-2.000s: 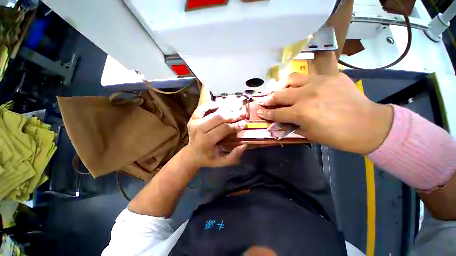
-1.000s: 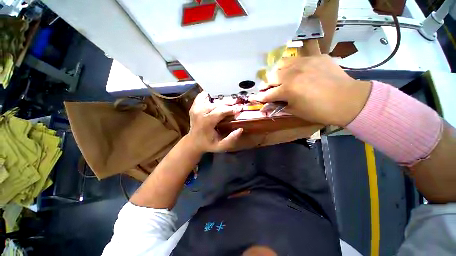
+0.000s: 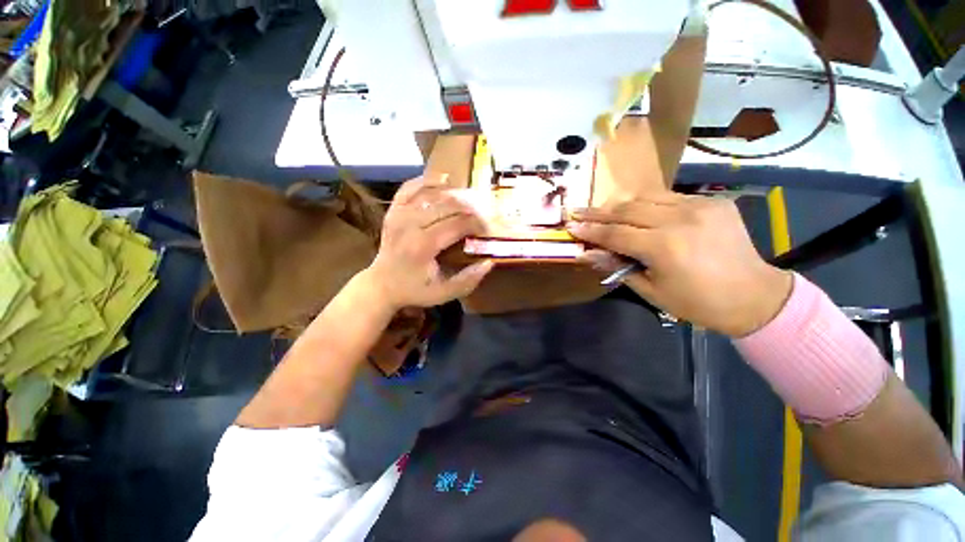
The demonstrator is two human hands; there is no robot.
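A tan-brown bag panel [image 3: 545,292] lies under the sewing machine head [image 3: 550,90] and hangs over the bed's front edge. The clamp frame [image 3: 524,249], with a white front strip and yellow edges, rests on it. The window area is overexposed, so the patch in it is hard to make out. My left hand [image 3: 432,244] rests on the frame's left side, thumb at the front edge. My right hand [image 3: 688,254] has its fingertips at the frame's right edge and holds a small metal tool, likely thread snips [image 3: 619,273], in the curled lower fingers.
Brown bags [image 3: 275,249] hang at the left. An olive-yellow pile [image 3: 69,275] stands far left. A thin brown cable [image 3: 809,132] curves over the white machine bed [image 3: 847,122], near a dark red-brown scrap [image 3: 752,124]. A yellow line [image 3: 790,466] runs along the floor at right.
The view has shifted, showing more of the bed. My right hand has moved from over the window to the frame's right edge. The frame and window are less covered. My left hand stays at the left side.
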